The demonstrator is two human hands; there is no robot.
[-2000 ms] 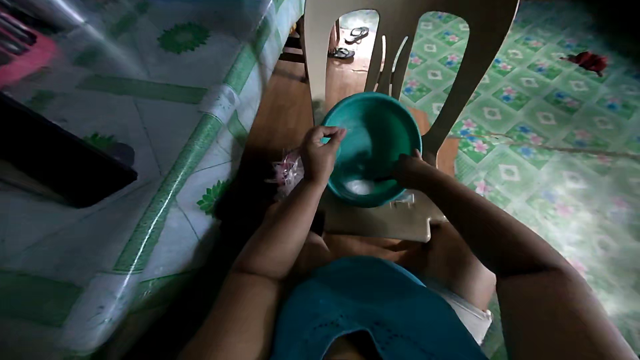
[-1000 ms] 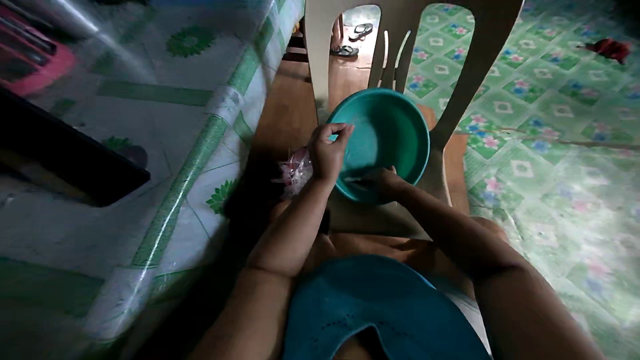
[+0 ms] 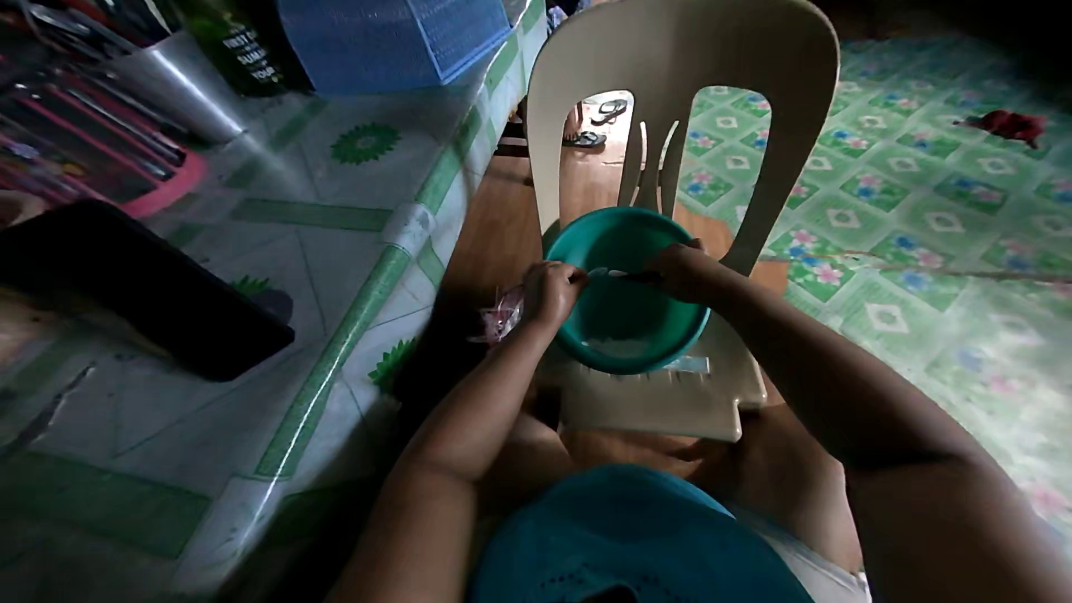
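Observation:
A green plastic basin [image 3: 630,327] rests on the seat of a beige plastic chair [image 3: 653,414]. At the basin's left rim, my left hand [image 3: 554,293] has its fingers closed on a small pale thing too small to name. My right hand [image 3: 688,272], over the basin's right side, grips a dark-handled utensil [image 3: 636,275] whose pale tip points at the left fingers. Some whitish matter [image 3: 618,345] lies at the bottom of the basin. A small clear strip [image 3: 690,364] is on the seat beside the basin's lower right edge.
On the tiled counter [image 3: 318,260] at left are a dark flat object [image 3: 159,289], a pink rack [image 3: 159,188], a metal container of utensils [image 3: 180,88], a green bottle [image 3: 239,50] and a blue box [image 3: 377,42]. A crinkled plastic wrapper [image 3: 502,316] lies left of the chair.
My right hand has risen from the lower part of the basin to its upper right side, bringing the utensil near the left fingers. The view has shifted, showing more of the chair's back and counter.

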